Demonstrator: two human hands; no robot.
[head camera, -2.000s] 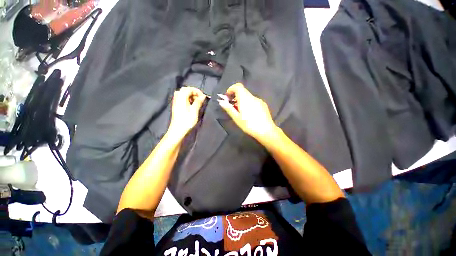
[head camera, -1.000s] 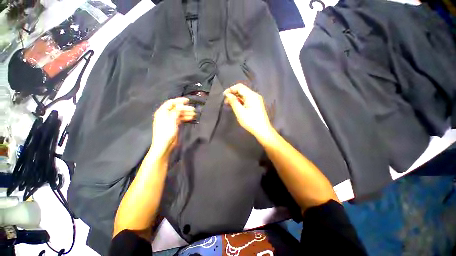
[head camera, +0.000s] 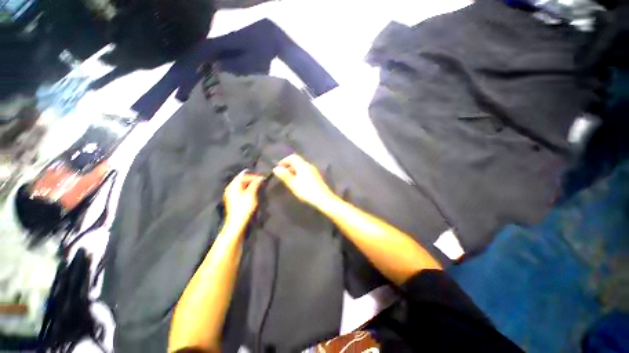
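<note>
A dark grey suit jacket (head camera: 303, 241) lies spread on the white table in front of me, its collar end away from me. My left hand (head camera: 243, 194) is on the jacket's middle, fingertips closed on the front edge. My right hand (head camera: 295, 174) is just right of it, fingers bent and fingertips closed on the jacket's front close to the left fingertips. The frame is blurred, so a small tool or thread in either hand cannot be made out.
Another grey jacket (head camera: 476, 138) lies at the right. A navy garment (head camera: 241, 49) lies beyond the collar. A shiny plastic bag (head camera: 76, 180) and black hangers (head camera: 67, 296) are at the left. Blue floor (head camera: 531, 276) shows at the lower right.
The view has shifted, showing more of the table's far side. My hands, apart over the jacket a second ago, are now close together at its front. The lapel flap is no longer raised.
</note>
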